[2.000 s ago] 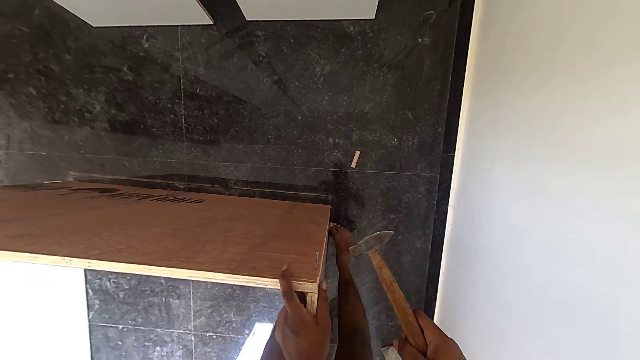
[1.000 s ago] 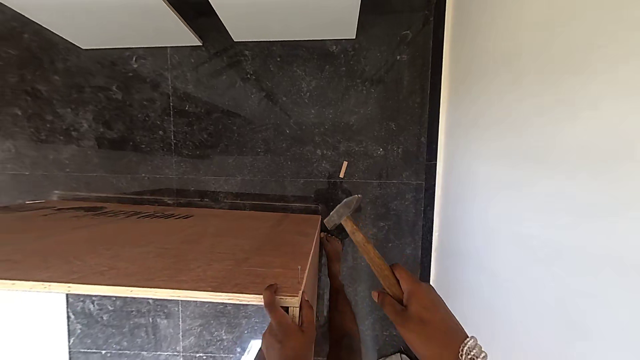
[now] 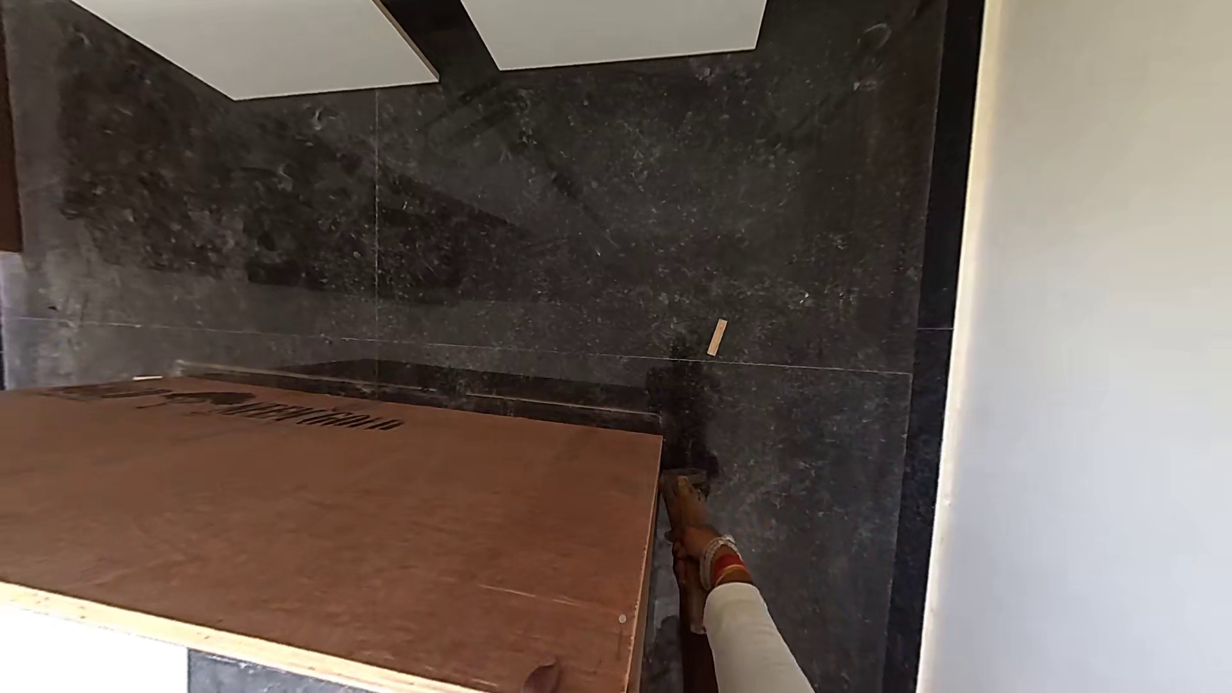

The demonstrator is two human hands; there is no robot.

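A brown-faced plywood panel point(image 3: 385, 520), part of a box-like piece, lies across the lower left. Only a fingertip of my left hand point(image 3: 541, 677) shows, over the panel's near edge close to the corner; the rest is out of frame. Beyond the panel's right end, my right hand point(image 3: 695, 544) reaches down low, closed around a hammer's wooden handle. The steel hammer head point(image 3: 685, 475) is dim against the dark floor, beside the panel's far right corner. A small round nail head point(image 3: 623, 619) shows near the right edge of the panel.
Two white boards point(image 3: 616, 29) stand at the top. A small wood strip point(image 3: 717, 338) lies on the dark tiled floor point(image 3: 577, 221). A white wall point(image 3: 1097, 346) runs along the right. My bare leg point(image 3: 695, 654) is beside the panel.
My right hand has moved forward and down with the hammer, from right of the panel to beside its end. My left hand has mostly dropped out of view.
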